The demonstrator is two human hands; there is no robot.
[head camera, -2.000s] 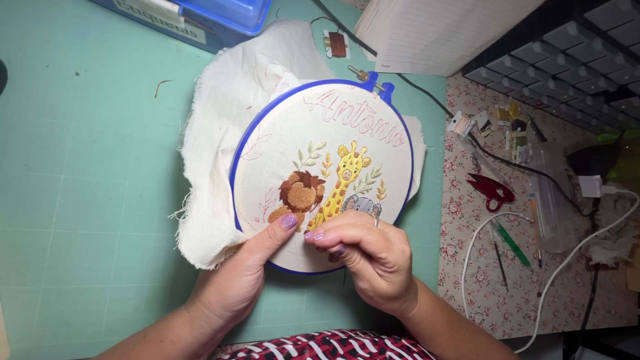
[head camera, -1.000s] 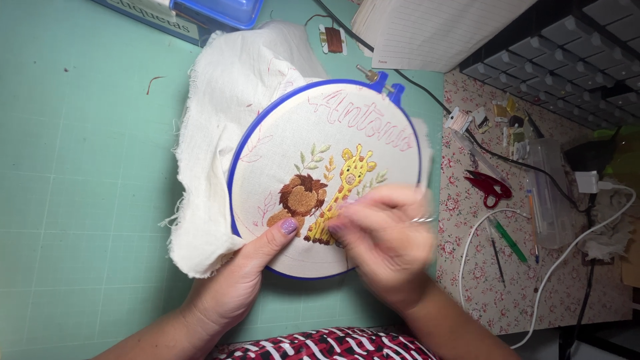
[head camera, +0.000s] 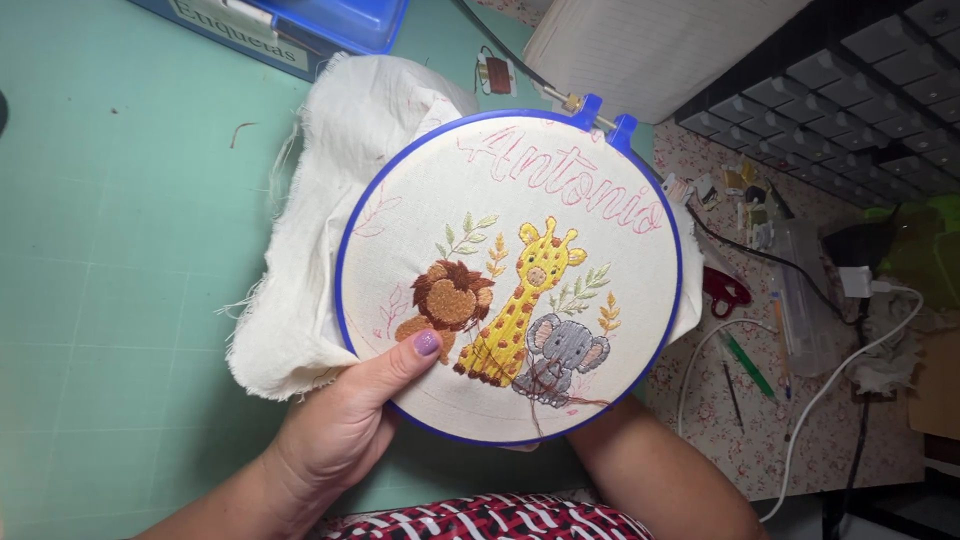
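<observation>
My left hand (head camera: 352, 409) grips the lower left rim of a blue embroidery hoop (head camera: 341, 277), its thumb on the cloth by the stitched lion (head camera: 446, 300). White fabric (head camera: 300, 247) with frayed edges spreads out behind the hoop. A yellow stitched giraffe (head camera: 514, 322) stands between the lion and a grey elephant (head camera: 562, 352). Loose brown thread (head camera: 551, 386) lies tangled across the elephant and the giraffe's base. Pink outlined lettering crosses the top of the cloth. My right hand is hidden behind the hoop; only its forearm shows at the lower right.
A blue plastic box (head camera: 337, 30) and a thread bobbin (head camera: 496, 75) lie beyond the hoop. To the right are red thread snips (head camera: 724, 292), a green pen (head camera: 750, 365), a white cable (head camera: 817, 397), a clear case (head camera: 802, 300) and grey drawers (head camera: 832, 97). A lined notebook (head camera: 645, 52) lies behind.
My right hand has gone from the front of the cloth to behind the hoop, uncovering the elephant and loose brown thread. My left hand keeps its hold.
</observation>
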